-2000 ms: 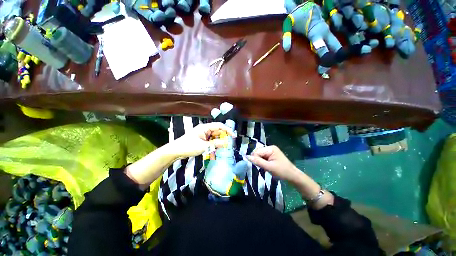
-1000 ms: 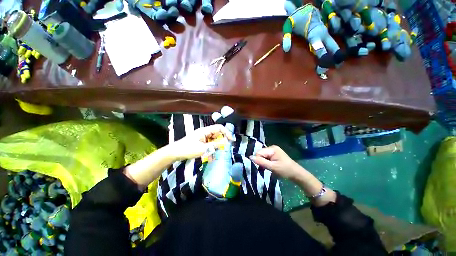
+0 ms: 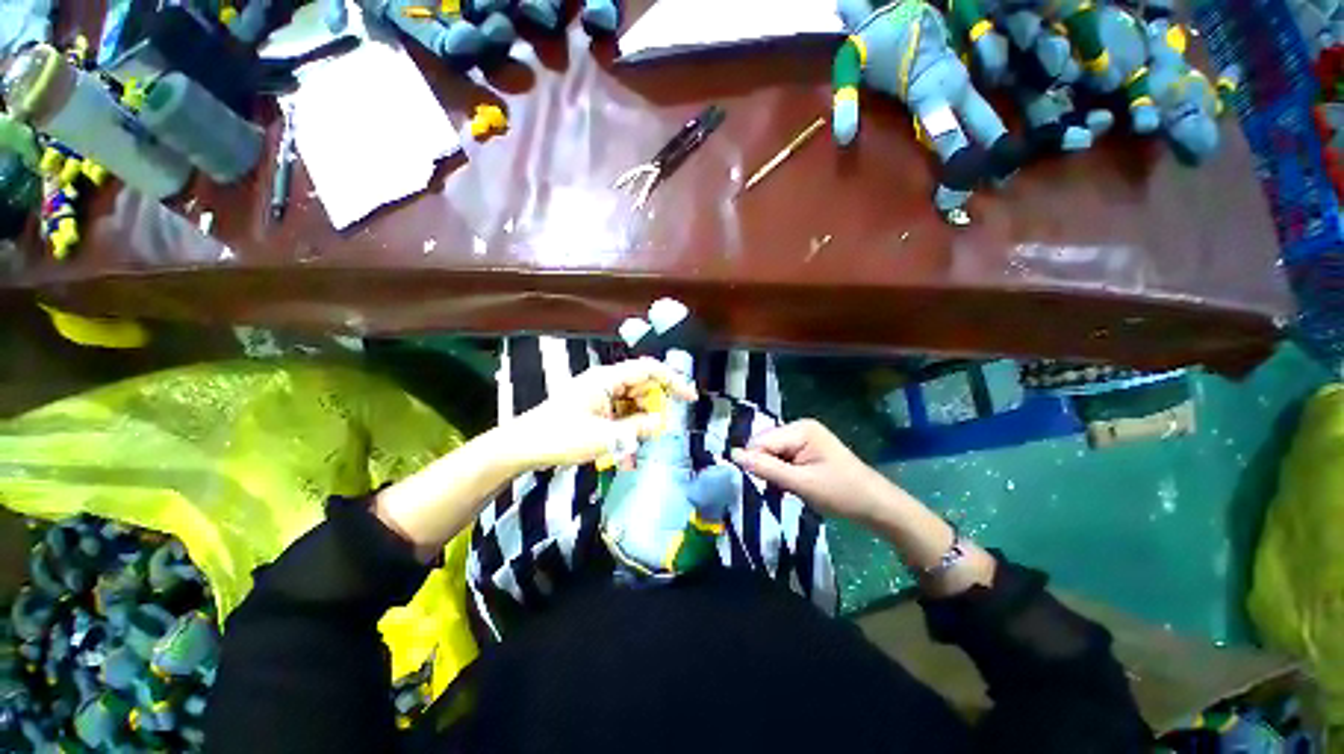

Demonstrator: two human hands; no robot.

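A plush doll [image 3: 649, 508] with a grey-blue body and a green and yellow arm lies on the striped black-and-white lap, its dark and pale feet towards the table. My left hand [image 3: 597, 416] is closed around its leg and hip area, with yellow trim showing at the fingertips. My right hand [image 3: 803, 464] is to the right of the doll and apart from it, thumb and forefinger pinched together. Any needle or thread between the fingers is too fine to see.
The brown-red table [image 3: 826, 243] holds snips [image 3: 671, 155], a thin tan stick [image 3: 784, 153], a small yellow piece [image 3: 488, 121], white paper [image 3: 369, 133], bottles [image 3: 199, 130] and more dolls [image 3: 921, 89]. A yellow sack [image 3: 236, 442] and heaped grey parts [image 3: 111, 633] lie left. A blue crate [image 3: 1268, 133] stands right.
The view has shifted slightly. My right hand stays pinched beside the doll, with only small movement. My left hand keeps its hold on the doll.
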